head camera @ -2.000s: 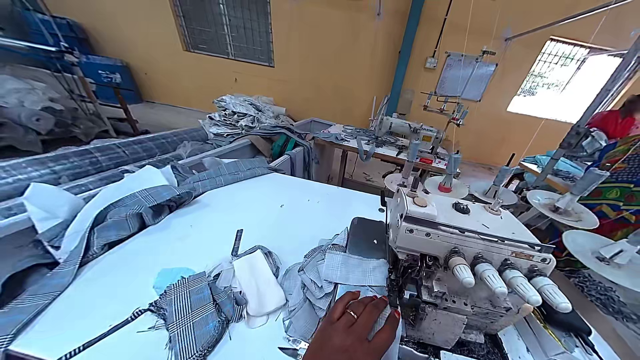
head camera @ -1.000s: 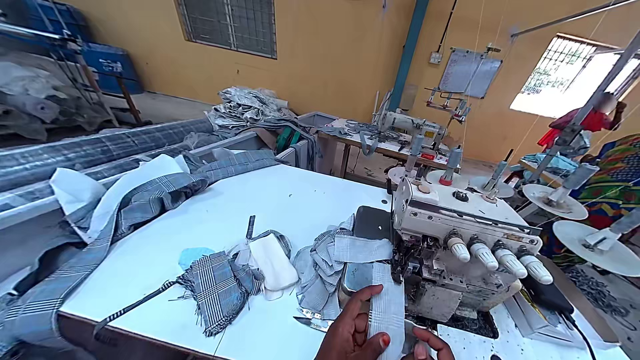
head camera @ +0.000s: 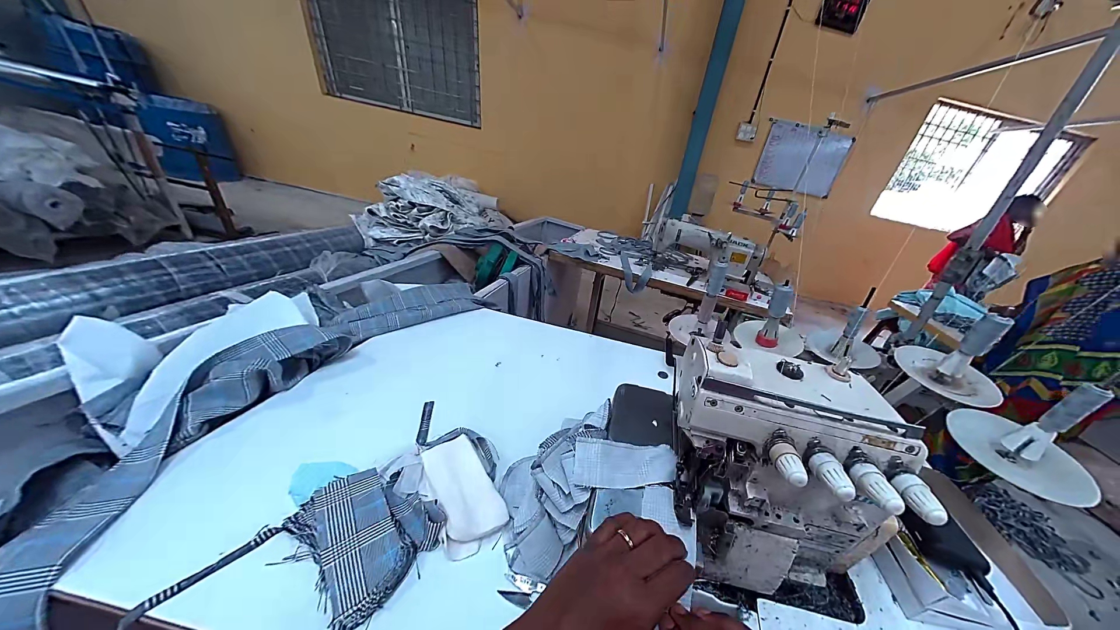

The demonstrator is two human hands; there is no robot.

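Observation:
An overlock sewing machine [head camera: 801, 402] with several white tension knobs stands right of centre. Just left of its lower front, my left hand [head camera: 626, 569], with a ring on one finger, is on a light grey fabric piece [head camera: 662, 507]; its fingertips are hidden. Only part of my right hand [head camera: 704, 619] shows at the bottom edge, close against the left, and its grip is hidden. Crumpled grey checked fabric pieces [head camera: 547, 499] lie left of the machine. A folded white cloth [head camera: 464, 490] and a darker checked piece [head camera: 363, 534] lie farther left. Metal blades [head camera: 518, 597] show beside my left wrist.
Long checked fabric strips [head camera: 262, 359] lie along the left edge of the white table [head camera: 490, 367]. Thread cones on white discs [head camera: 1019, 455] stand at right. Behind is another sewing machine [head camera: 709, 249]. A person in red [head camera: 980, 245] is at the far right.
One second ago both hands had their fingers apart around the light grey piece; now they are close together, lower down. The person in red has changed posture.

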